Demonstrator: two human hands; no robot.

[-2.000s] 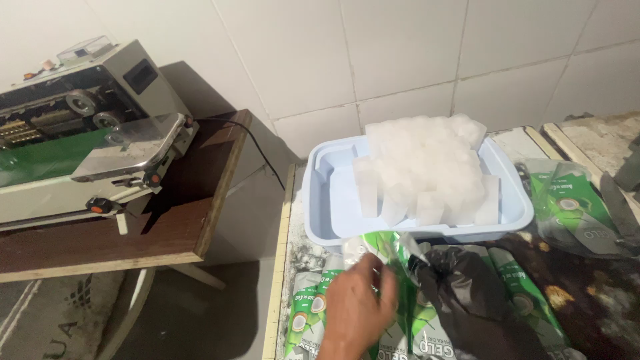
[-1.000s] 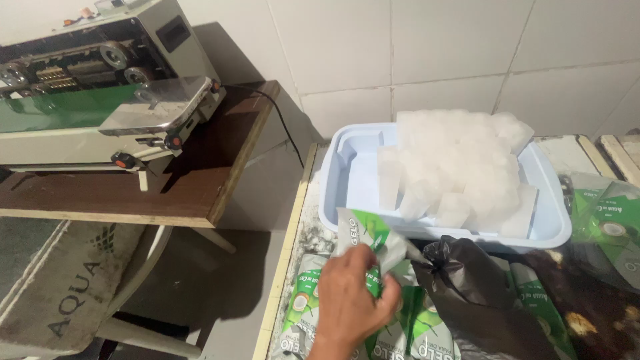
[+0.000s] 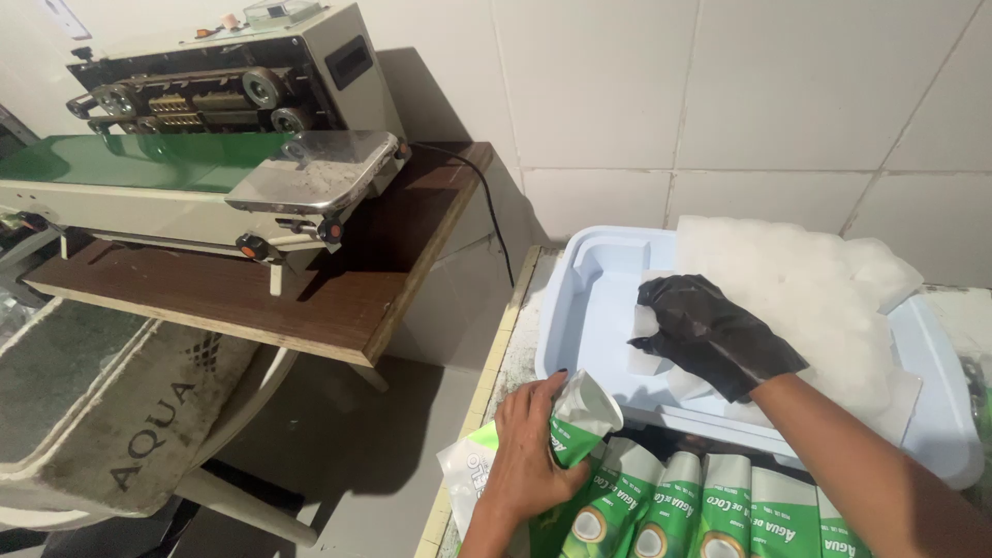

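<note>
My bare left hand (image 3: 535, 457) holds a green and silver plastic pouch (image 3: 581, 426) at its mouth, which gapes at the top. My right hand (image 3: 709, 333), in a black plastic glove, reaches into the light blue plastic tub (image 3: 597, 310) and grips a white frozen block (image 3: 645, 329) at the left side of the heap. The heap of white frozen blocks (image 3: 783, 294) fills the tub's middle and right. Several printed pouches (image 3: 666, 504) stand in a row in front of the tub.
A band sealing machine (image 3: 209, 116) with a green belt stands on a brown wooden table (image 3: 349, 310) at the left. Below it is a dirty white bin (image 3: 163, 418) on a plastic chair (image 3: 240, 508). A black cable (image 3: 488, 190) hangs beside the tiled wall (image 3: 597, 93).
My gloved right hand has moved from beside the pouches up into the tub and onto a block. The pouch mouth in my left hand now gapes wider.
</note>
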